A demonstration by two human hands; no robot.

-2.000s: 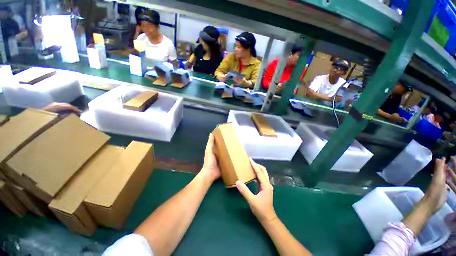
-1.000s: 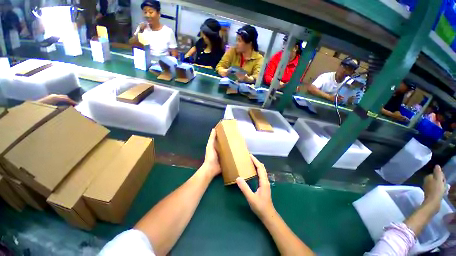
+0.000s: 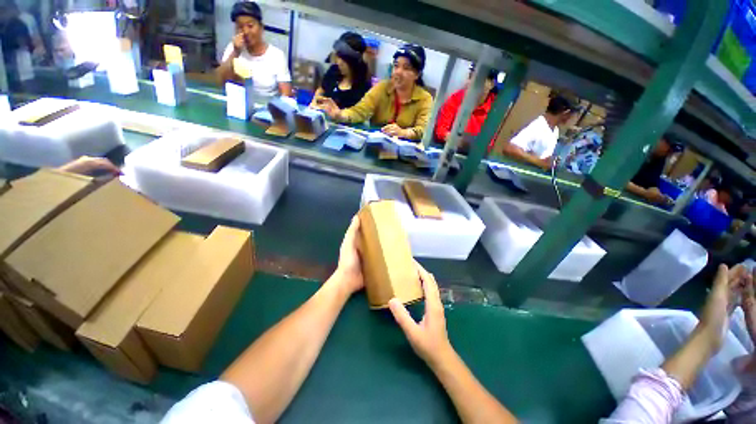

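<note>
A closed brown cardboard box [image 3: 388,255] is held upright-tilted above the near edge of the green bench [image 3: 331,356]. My left hand [image 3: 351,257] grips its left side. My right hand [image 3: 424,315] holds its lower right corner, thumb on the near end. Beyond it, a white foam tray [image 3: 452,228] on the conveyor has a small brown box [image 3: 422,199] lying on top. Another foam tray [image 3: 257,195] to the left also bears a brown box [image 3: 214,154]. Several brown boxes [image 3: 195,298] are piled at the left of the bench.
A green metal post [image 3: 613,157] slants up at right. Another person's hands [image 3: 719,306] are over a foam tray [image 3: 609,352] at the right. Another hand [image 3: 91,166] shows behind the box pile. Several workers sit across the line beside blue-grey folded pieces [image 3: 308,124].
The foam trays on the conveyor have shifted slightly left. My hands and the held box stay almost where they were. The hands at the right have moved together, and workers opposite changed pose.
</note>
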